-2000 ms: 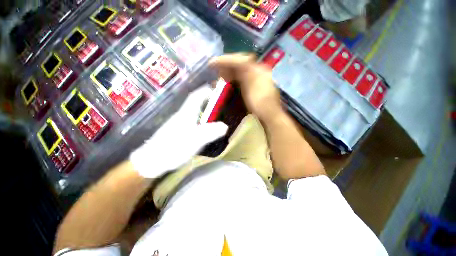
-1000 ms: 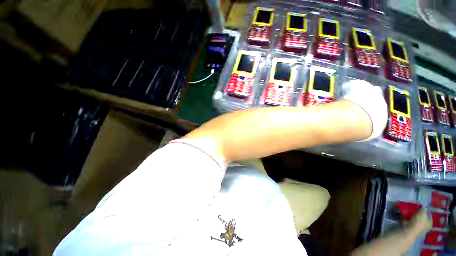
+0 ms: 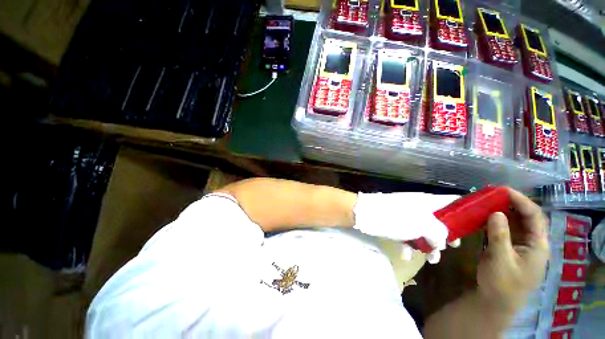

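Observation:
My left hand [image 3: 404,215], in a white glove, holds a keypad phone [image 3: 468,213] in front of the tray stack, red side up. My bare right hand [image 3: 514,255] has its fingers on the phone's right end. Whether the red cover is a separate piece cannot be told. The clear plastic tray [image 3: 398,149] holds two rows of red keypad phones, mostly yellow framed. In its near row, the fourth pocket shows a fainter phone [image 3: 488,122] through the plastic.
A smartphone [image 3: 276,43] on a white cord lies on the green bench [image 3: 265,122]. A black plastic-wrapped stack [image 3: 152,73] is at the left. More phones [image 3: 587,162] are in a tray at the right. Red covers [image 3: 570,273] lie on a grey sheet at lower right.
My left hand has come back from the tray toward me with a phone. My right hand has moved up from the covers to meet it. The view has shifted slightly.

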